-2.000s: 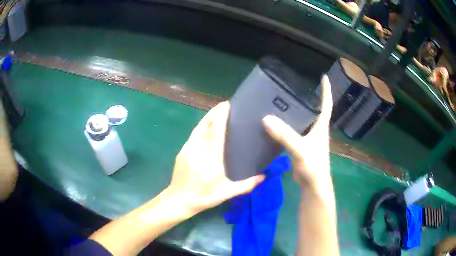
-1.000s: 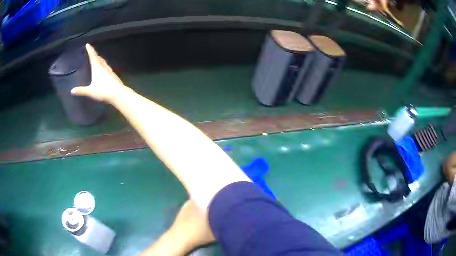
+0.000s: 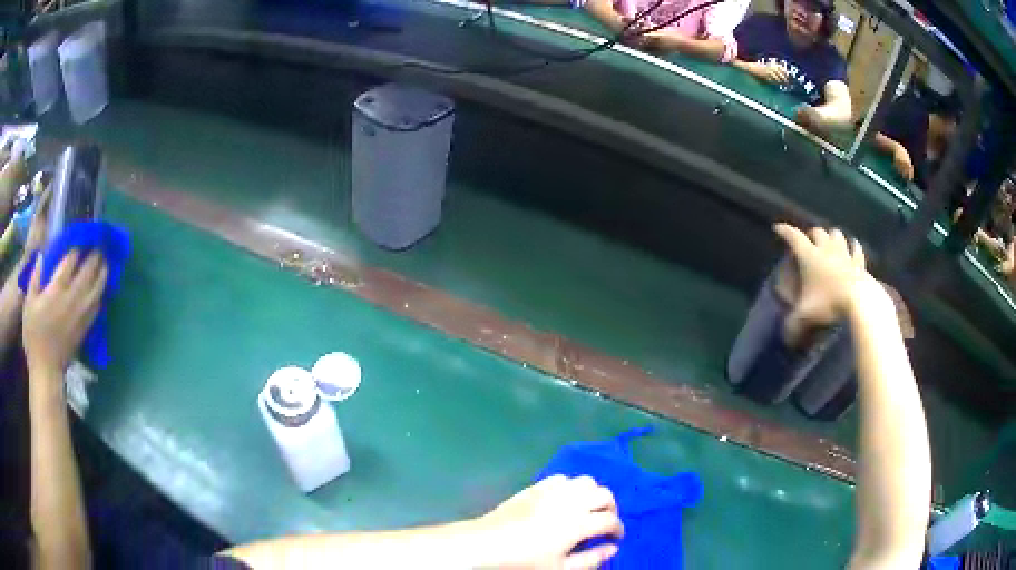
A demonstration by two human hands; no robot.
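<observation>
My left hand [image 3: 563,521] lies on a bright blue cloth [image 3: 646,501] on the green bench, fingers curled into it. My right hand [image 3: 824,278] is raised over two grey speakers [image 3: 763,340] at the right, fingers spread and curved; it hides part of their tops, and contact is unclear. Another grey speaker [image 3: 401,167] stands upright and untouched on the green conveyor belt, black end up. A white bottle [image 3: 312,448] with its round lid flipped open stands on the bench at left.
At the left edge, another person's hand [image 3: 67,301] holds a blue cloth against a dark speaker. Two grey speakers stand far left. A brown strip [image 3: 501,334] divides bench and belt. A second white bottle [image 3: 958,523] is at lower right. People sit opposite.
My right hand has left the single speaker, which stands on the belt, and moved right over the paired speakers. My left hand is now on the cloth. The view has shifted left.
</observation>
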